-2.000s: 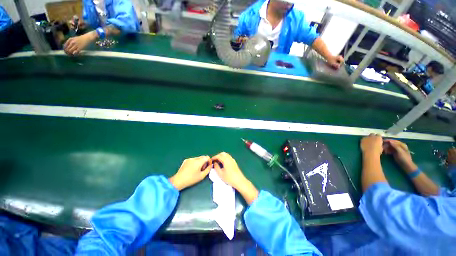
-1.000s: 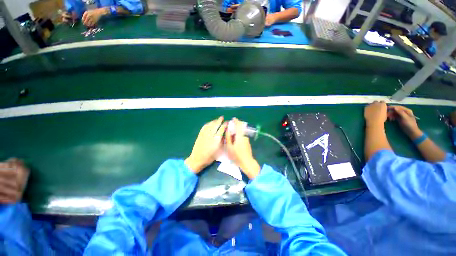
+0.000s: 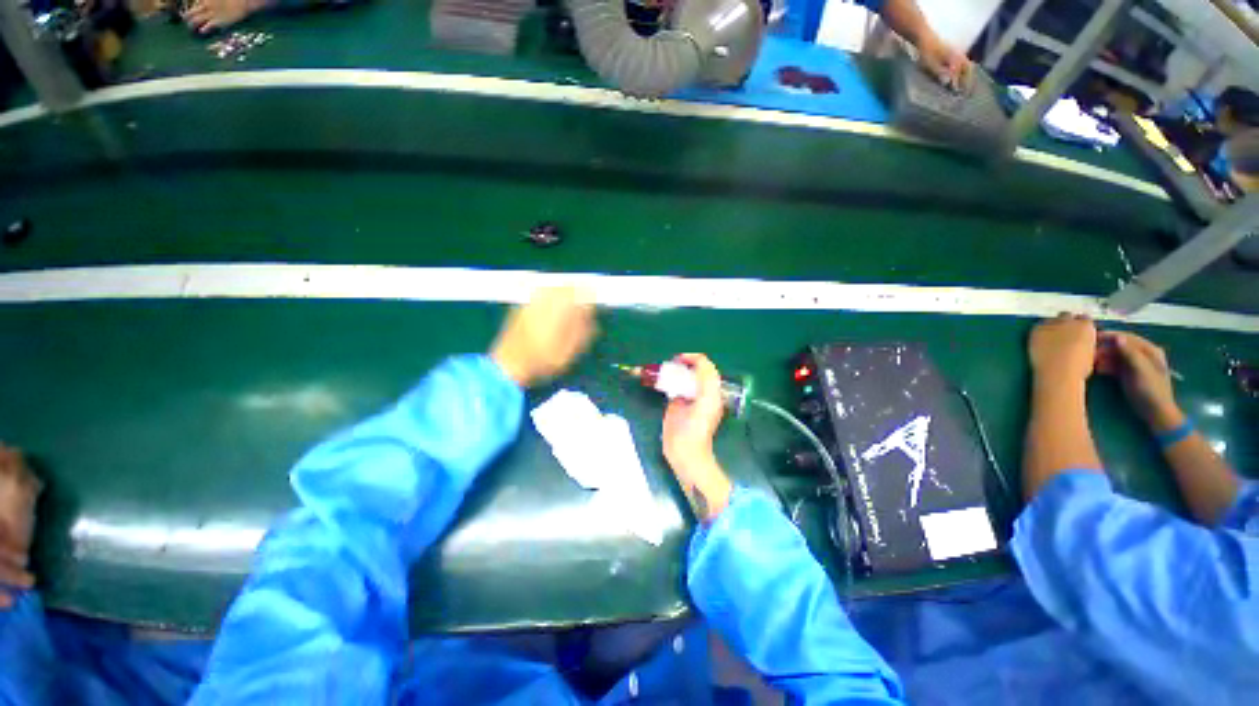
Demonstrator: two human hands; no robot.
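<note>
My right hand point(image 3: 696, 425) is closed around the dispensing syringe point(image 3: 671, 379), whose red front and thin needle point left. A green fitting point(image 3: 742, 396) and pale hose point(image 3: 797, 425) run from its rear to the black controller box point(image 3: 900, 448) with a red lit display. My left hand point(image 3: 548, 335) is blurred, near the white rail, left of the needle; whether it is open or holds something cannot be told. The white wiping paper point(image 3: 599, 457) lies on the green bench between my forearms.
A white rail point(image 3: 414, 286) edges the belt. Dark parts lie on the belt, one at the middle point(image 3: 544, 235), one at the far left point(image 3: 17, 230). Another person's hands point(image 3: 1100, 361) work at the right; a hand point(image 3: 17, 517) shows at the left edge. A grey duct point(image 3: 646, 58) stands opposite.
My hands, together at the paper and then at the syringe, are now apart. The left has moved up toward the rail; the right holds the syringe. The paper lies free. The view has shifted.
</note>
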